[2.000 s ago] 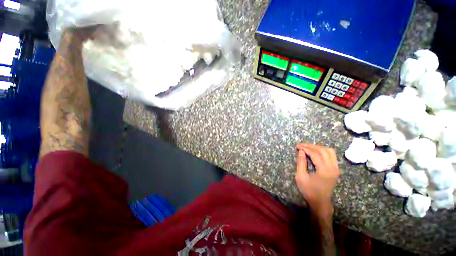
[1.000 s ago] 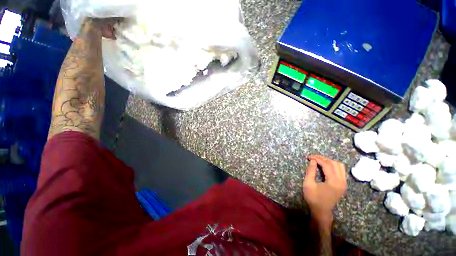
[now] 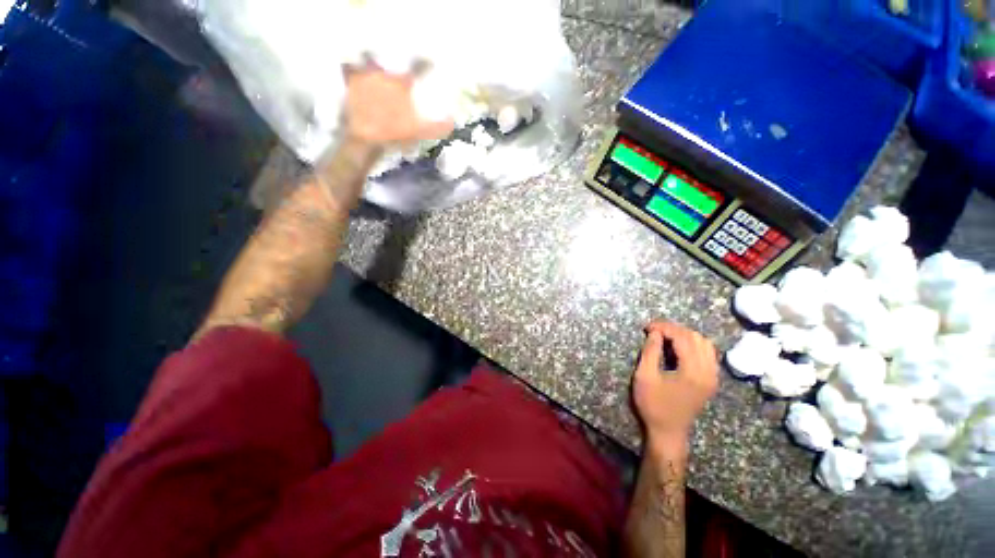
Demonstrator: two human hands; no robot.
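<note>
A large clear plastic bag [image 3: 546, 131] at the upper left holds a bulk white dough-like mass [image 3: 496, 33], overexposed in places. My left hand [image 3: 387, 106] is inside the bag's opening on the white mass, thumb out to the right; its fingertips blur into the white, so its grip is unclear. My right hand [image 3: 676, 381] rests on the counter below the scale, fingers curled and thumb tip against them, with nothing visible in it. The blue-topped digital scale [image 3: 764, 109] has lit green displays and bears no lump, only small white smears.
A heap of white lumps [image 3: 862, 360] lies on the speckled counter [image 3: 524, 294] right of the scale and my right hand. Blue trays [image 3: 944, 104] stand at the upper right, one with small coloured items. The counter's front edge runs diagonally near my body.
My left hand has moved right across the white mass, from the bag's left side towards its middle. The view has shifted, showing more blue trays. My right hand keeps its curled pose.
</note>
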